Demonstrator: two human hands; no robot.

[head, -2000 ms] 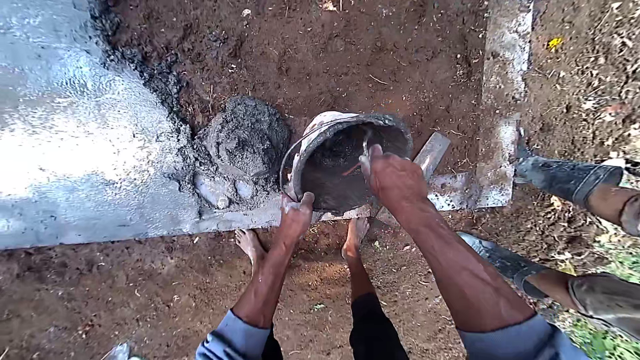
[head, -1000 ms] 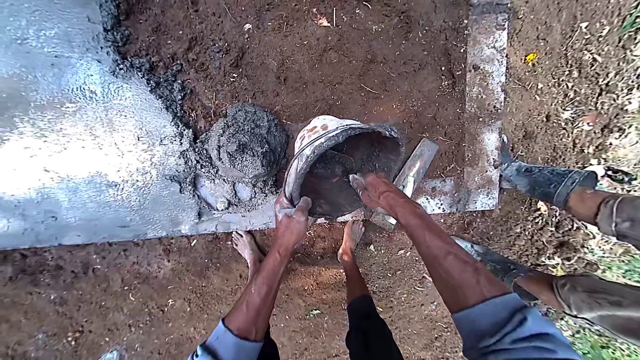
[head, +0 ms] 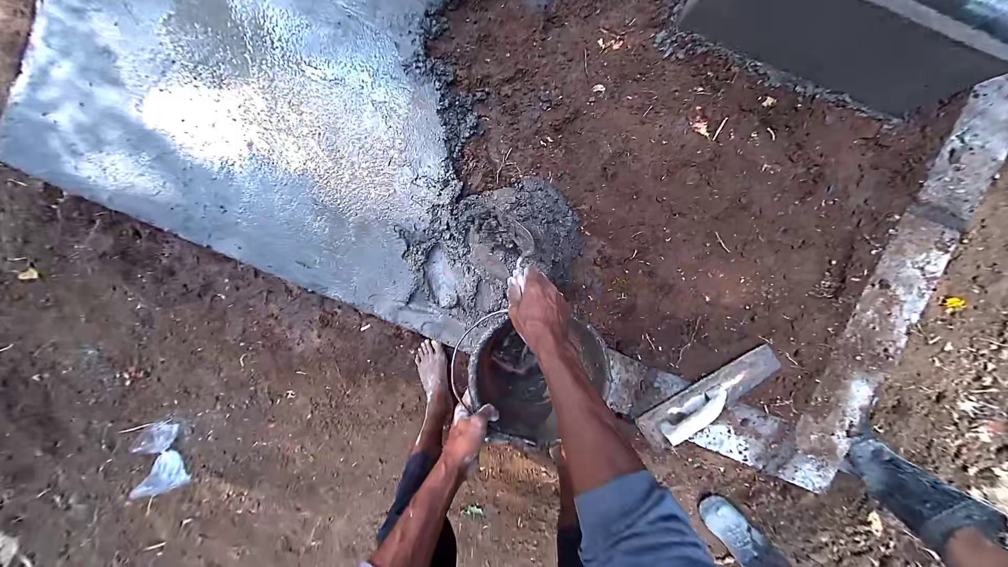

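My left hand (head: pixel 470 429) grips the near left rim of a bucket (head: pixel 602 370), whose wire handle hangs at its left side. The bucket is coated in mortar and looks dark and wet inside. Stretched out over the bucket, my right hand (head: pixel 539 307) is closed on the handle of a trowel (head: pixel 492 256). The trowel's blade lies against a mound of wet mortar (head: pixel 555 216) at the ragged edge of the smooth wet concrete slab (head: pixel 315 173).
A float with a handle (head: pixel 709 398) rests across the concrete border strip (head: pixel 890 291) at right. Another person's boots (head: pixel 890 472) stand beyond it. Plastic bags (head: pixel 161 472) lie on the soil at left. A dark smooth slab (head: pixel 835 55) is at upper right.
My right hand has moved out of the bucket to the mortar mound. The bucket, earlier tilted, now stands more upright. The view has turned.
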